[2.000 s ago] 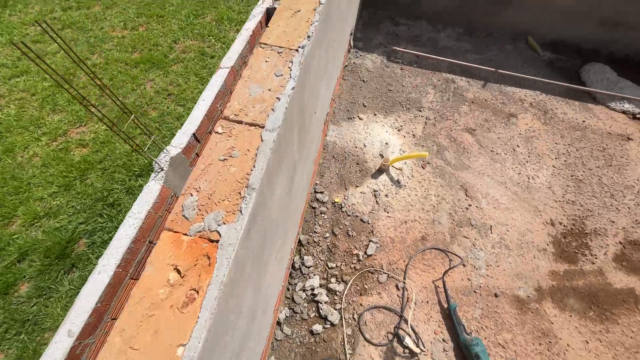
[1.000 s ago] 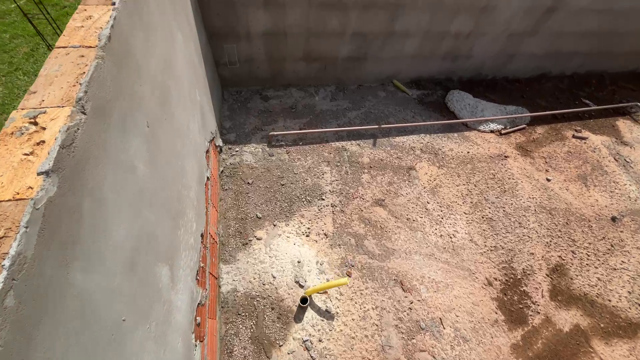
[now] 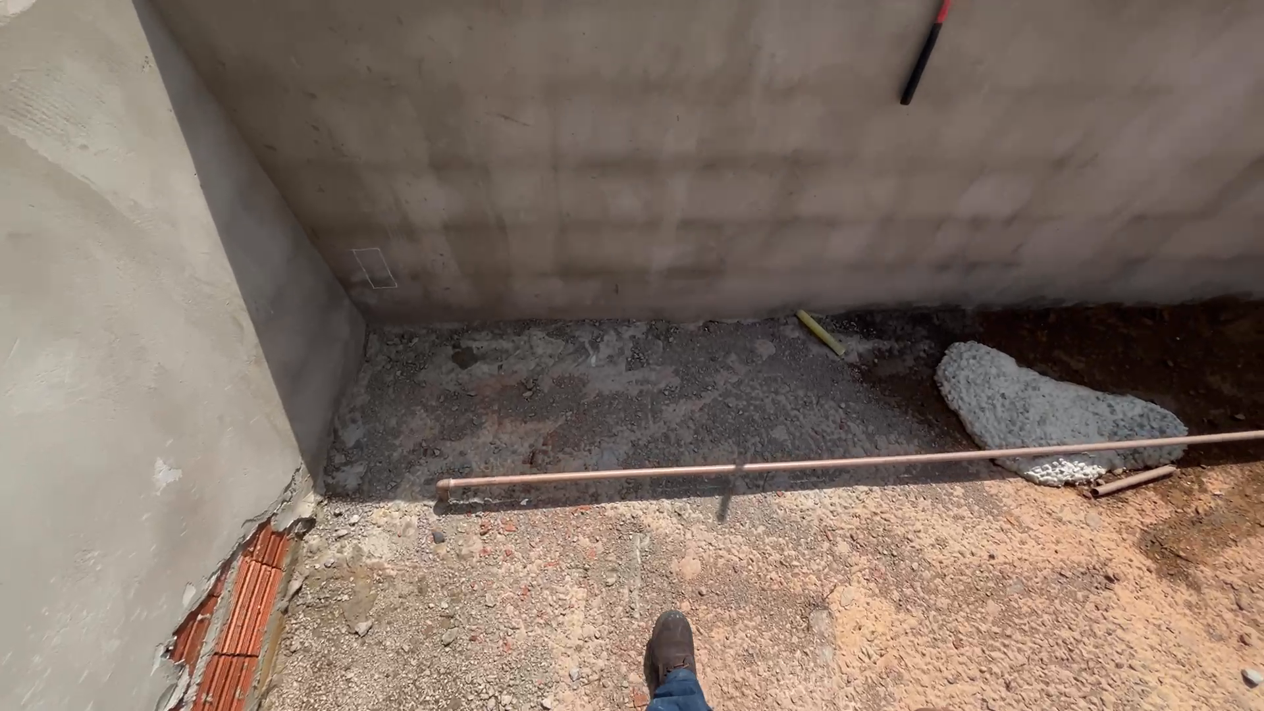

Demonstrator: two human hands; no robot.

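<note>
Neither of my hands shows in the head view. A long, thin brownish pipe (image 3: pixel 790 465) lies across the ground, and its right part passes over a rough grey concrete slab piece (image 3: pixel 1057 400). Just below the slab is a short brown pipe piece (image 3: pixel 1134 482). Near the foot of the back wall rests a short yellow-green tube (image 3: pixel 821 334). At the top, a slim red and black object (image 3: pixel 923 59) shows against the wall; what holds it up cannot be told.
A plastered wall (image 3: pixel 681 168) spans the back, with a small marked rectangle low down. The left wall (image 3: pixel 118 346) has broken plaster baring red hollow bricks (image 3: pixel 237 617). My boot (image 3: pixel 671 647) is on gravelly ground.
The view has swung right and forward toward the back wall. The upright yellow pipe end and the grass have left the view; my boot and the red and black object have come into it.
</note>
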